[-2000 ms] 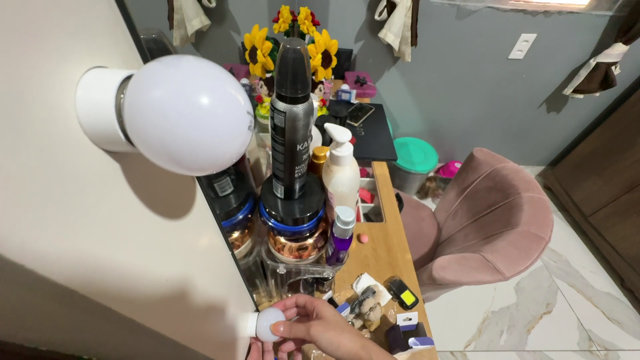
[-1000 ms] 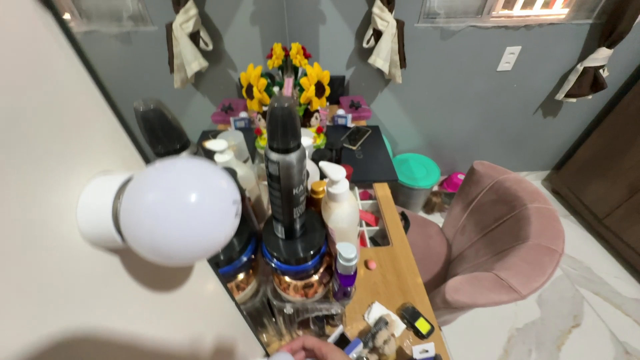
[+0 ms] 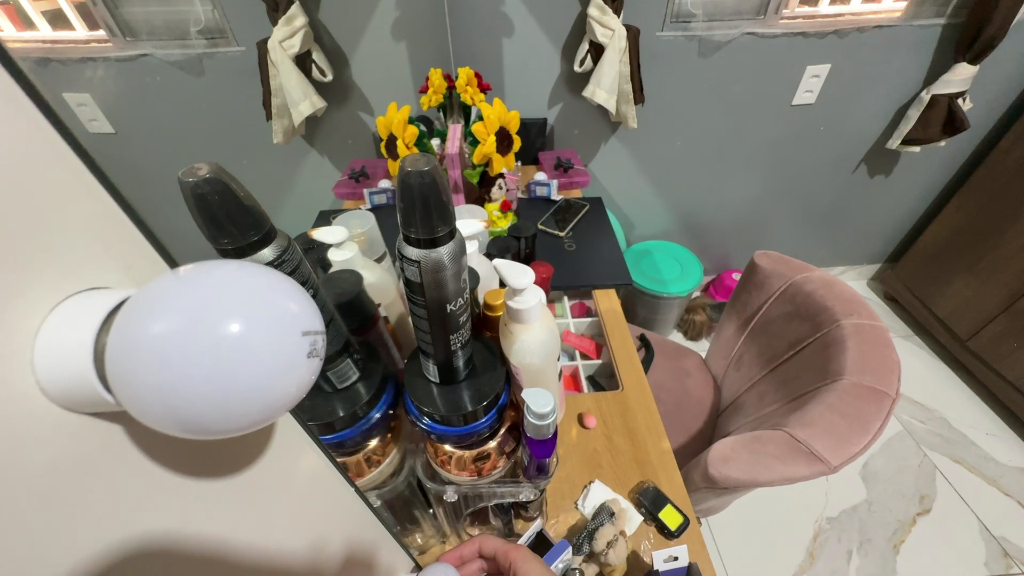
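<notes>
At the bottom edge my left or right hand, which one I cannot tell, shows as a few fingers (image 3: 500, 554) touching a small white bulb (image 3: 439, 570), mostly cut off by the frame. My other hand is out of sight. Just above stands a clear plastic organizer (image 3: 484, 488) with a copper-coloured jar (image 3: 472, 452) and a black mousse can (image 3: 436, 296) on top. A purple bottle (image 3: 539, 448) and a white pump bottle (image 3: 530, 344) stand beside them. A small teddy bear keychain (image 3: 606, 538) lies right of the fingers.
A large round bulb (image 3: 212, 350) juts from the white panel at left, beside a mirror. On the wooden table (image 3: 608, 448) lie a black device with a yellow screen (image 3: 661, 510) and a pink sponge (image 3: 588, 420). A phone (image 3: 563, 217) rests farther back. A pink armchair (image 3: 792, 376) stands at right.
The view has tilted upward. Two seconds ago fingers were plainly around the small bulb, with more than one hand's fingers perhaps in view; now only a few fingers and the bulb's top edge show.
</notes>
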